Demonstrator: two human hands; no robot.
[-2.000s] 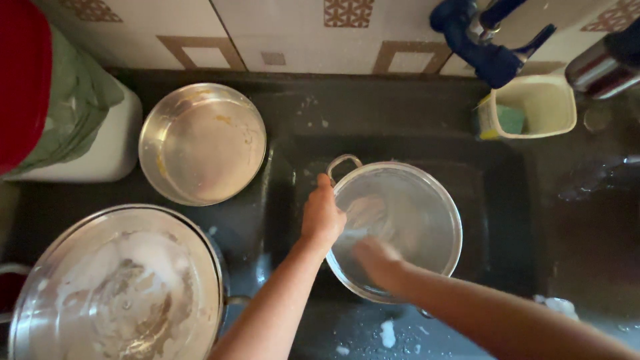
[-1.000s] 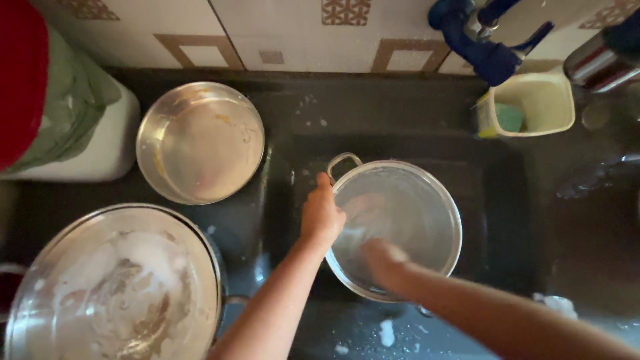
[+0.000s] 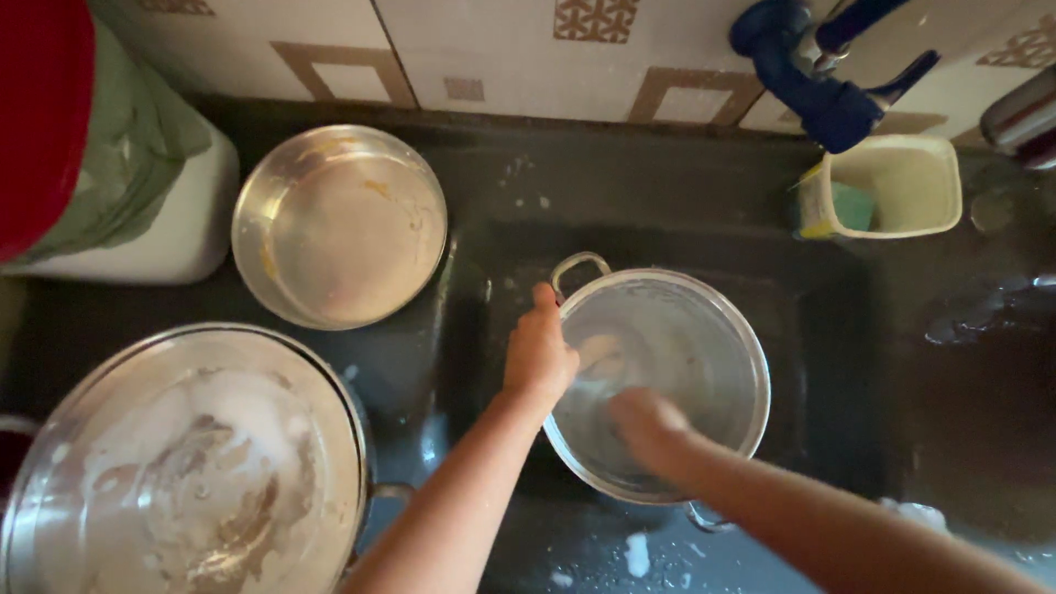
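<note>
A metal pot (image 3: 685, 355) with two loop handles sits in the dark sink, tilted a little toward the camera. My left hand (image 3: 540, 351) grips its left rim beside the upper handle. Inside the pot is my right hand (image 3: 648, 417), blurred, its fingers down near the inner wall; whether it holds anything there is hidden. A shallow round steel pan (image 3: 342, 227) with yellowish residue rests on the counter to the upper left. At the lower left lies a large round steel vessel (image 3: 206, 470) covered in soap suds.
A blue tap (image 3: 813, 91) juts from the tiled wall at the upper right. Under it stands a cream plastic tub (image 3: 912, 186) with a green sponge (image 3: 851, 206) inside. A white bin (image 3: 177, 231) with a green liner and red lid is at far left. Suds (image 3: 637, 554) spot the near sink edge.
</note>
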